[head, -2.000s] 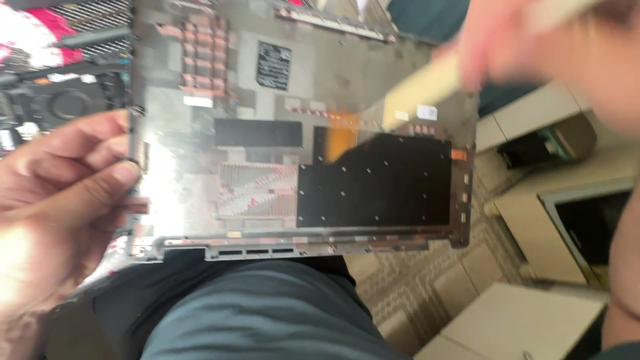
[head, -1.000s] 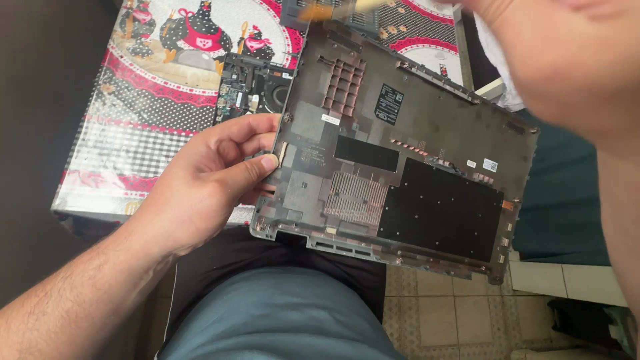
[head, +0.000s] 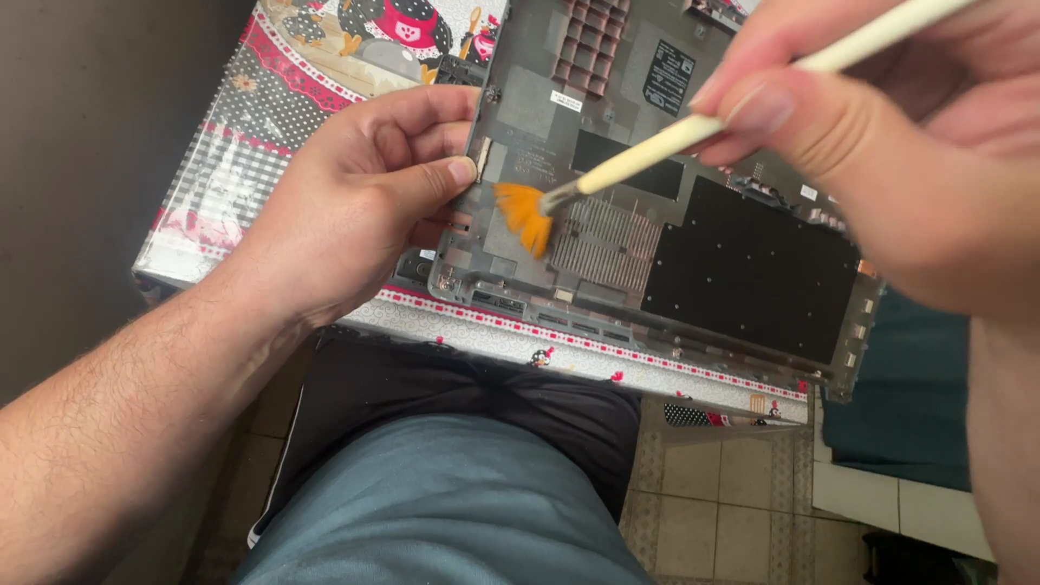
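Observation:
My left hand (head: 366, 191) grips the left edge of a laptop's bottom cover (head: 520, 106), thumb on top and fingers behind. The cover is tilted, its inner side toward me, with black sheets, a grille and ribbed plastic showing. My right hand (head: 837, 122) pinches the pale handle of a fan brush (head: 650, 154). The brush's orange bristles (head: 524, 215) are spread over the cover's inner face, left of the vent grille (head: 605, 244); whether they touch it is hard to tell.
A table with a patterned plastic-covered cloth (head: 219, 162) lies under and behind the cover. Part of a dark laptop body (head: 416, 266) shows behind the cover's left edge. My lap is below, and a dark green cloth item (head: 902, 390) is at the right.
The brush has come down from above the cover's top edge to the area left of its vent grille. My left hand keeps its hold on the cover's left edge.

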